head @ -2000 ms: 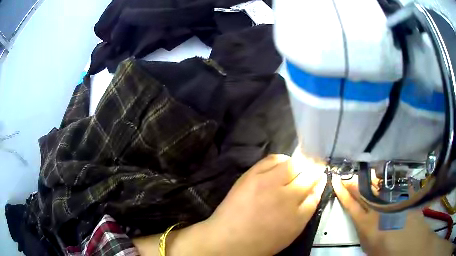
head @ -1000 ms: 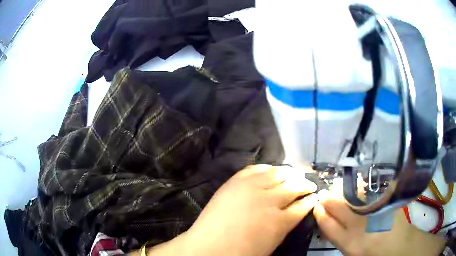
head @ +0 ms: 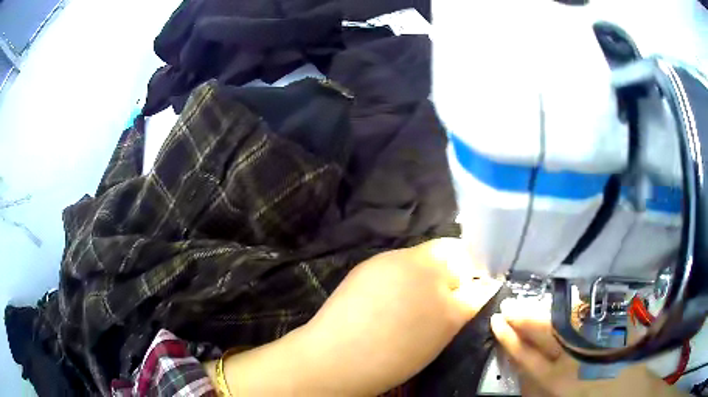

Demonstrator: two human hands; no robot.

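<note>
The dark plaid garment [head: 233, 194] lies in a heap at the left. A black fabric part [head: 466, 353] runs from it to under the sewing machine head [head: 497, 178]. My left hand [head: 404, 302] presses on the black fabric beside the presser foot [head: 522, 285], its fingertips washed out by the lamp's glare. My right hand [head: 543, 341] is at the right of the foot, partly hidden by the shiny curved guard [head: 570, 341]. Its fingertips are at the fabric's edge; I cannot tell if they grip it.
A dark garment pile [head: 248, 39] lies beyond the plaid, with white tags [head: 400, 22] beside it. Red scissor handles [head: 640, 312] show at the right behind the guard. The white table edge [head: 46, 116] curves along the left.
The view has shifted, so the machine head appears farther right and lower than one second ago. My hands stay by the foot; my left fingers now lie flatter over the fabric.
</note>
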